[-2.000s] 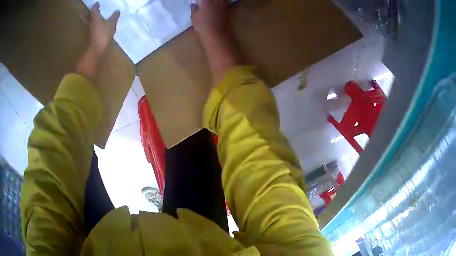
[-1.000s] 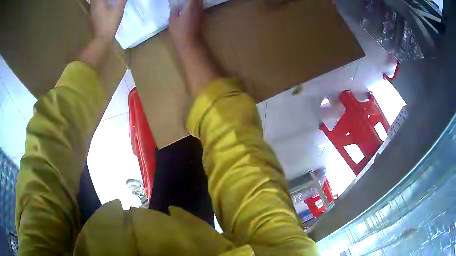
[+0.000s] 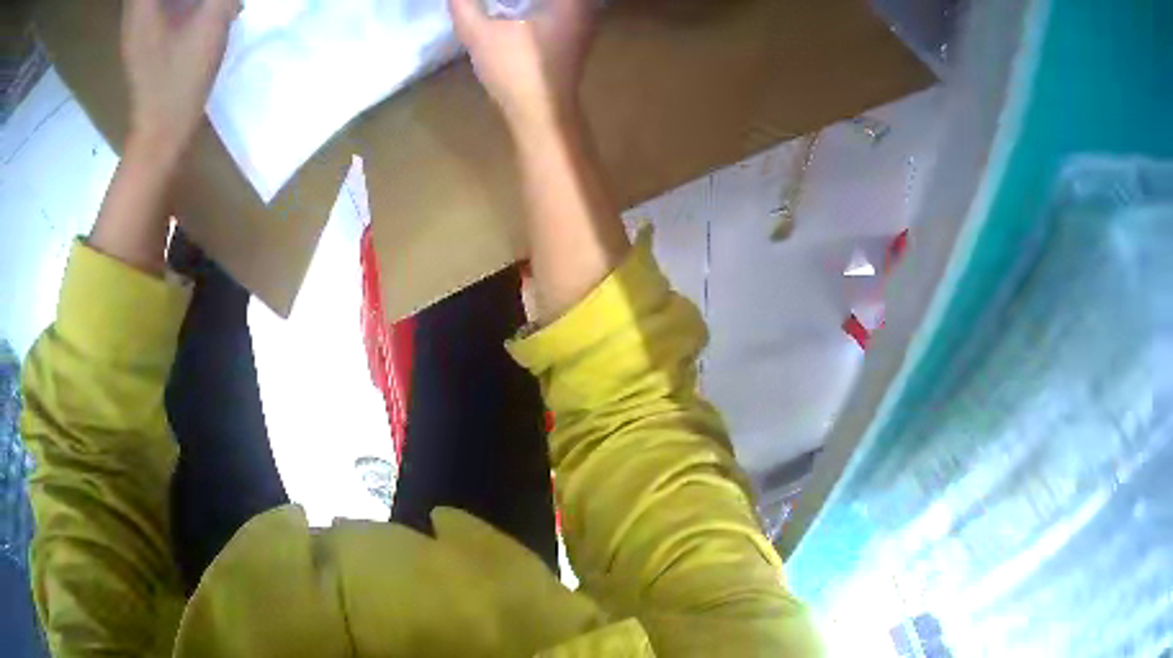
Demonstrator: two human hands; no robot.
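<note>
A thin, shiny white sheet or tray (image 3: 315,84) lies between my hands over the open cardboard carton (image 3: 444,219). Its near corner hangs over the carton's flaps. My left hand (image 3: 180,52) is at its left edge and my right hand (image 3: 525,49) at its right edge, both bare and holding it. The fingertips are partly cut off by the top of the picture. The sheet's far part is out of view, and glare hides its surface detail.
The green-edged bench (image 3: 958,296) curves along the right, with clear trays or plastic (image 3: 1029,424) on it, washed out by glare. Red plastic (image 3: 390,347) shows below the flaps beside my dark-clad legs. A yellowish object (image 3: 787,206) is on the pale floor.
The white sheet's near corner now extends down over the flaps. My left hand has moved left and down, my right hand slightly right. The view has shifted, showing more of the bench.
</note>
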